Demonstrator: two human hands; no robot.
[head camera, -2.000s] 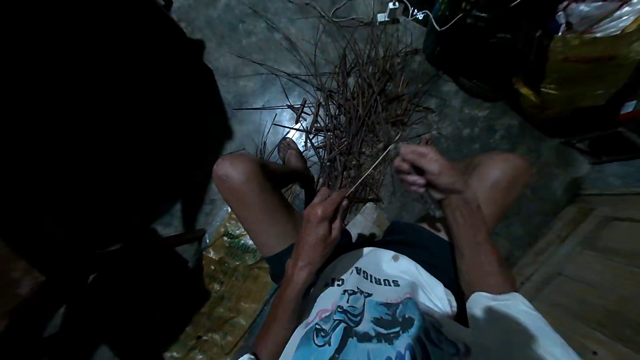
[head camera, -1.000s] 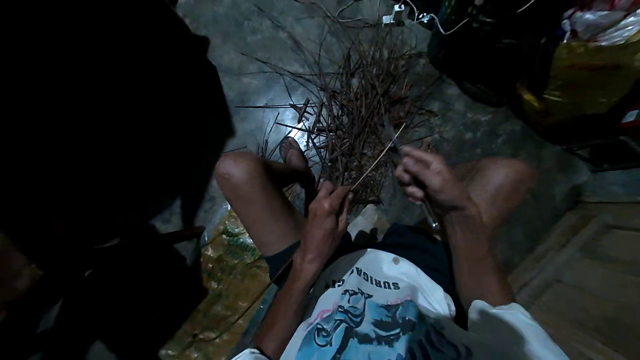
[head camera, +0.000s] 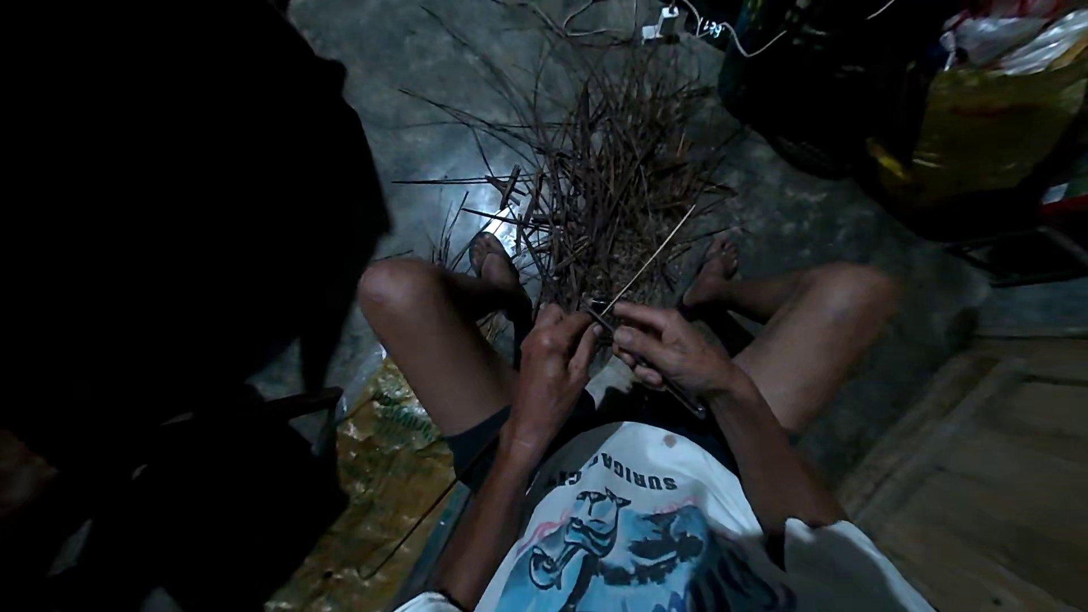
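Note:
My left hand (head camera: 557, 350) grips the lower part of a thin plant stalk, and its fingers nearly meet those of my right hand. The pale, peeled length of the stalk (head camera: 653, 258) slants up and to the right from between the hands. My right hand (head camera: 671, 347) is closed around a knife (head camera: 602, 320), whose dark blade lies against the stalk near my left fingertips. The knife's handle end shows below my right palm. Just beyond the hands, between my feet, a heap of dry brown stalks (head camera: 595, 170) spreads over the floor.
A white plug and cable (head camera: 661, 25) lie beyond the heap. Dark bags and a yellow plastic bag (head camera: 990, 127) stand at the upper right. Wooden boards (head camera: 994, 459) are at the lower right. A yellowish plastic sack (head camera: 374, 493) lies by my left thigh. A large dark shape fills the left side.
My right hand with the knife has moved down and left, from farther up the stalk to beside my left hand. The view has shifted only slightly.

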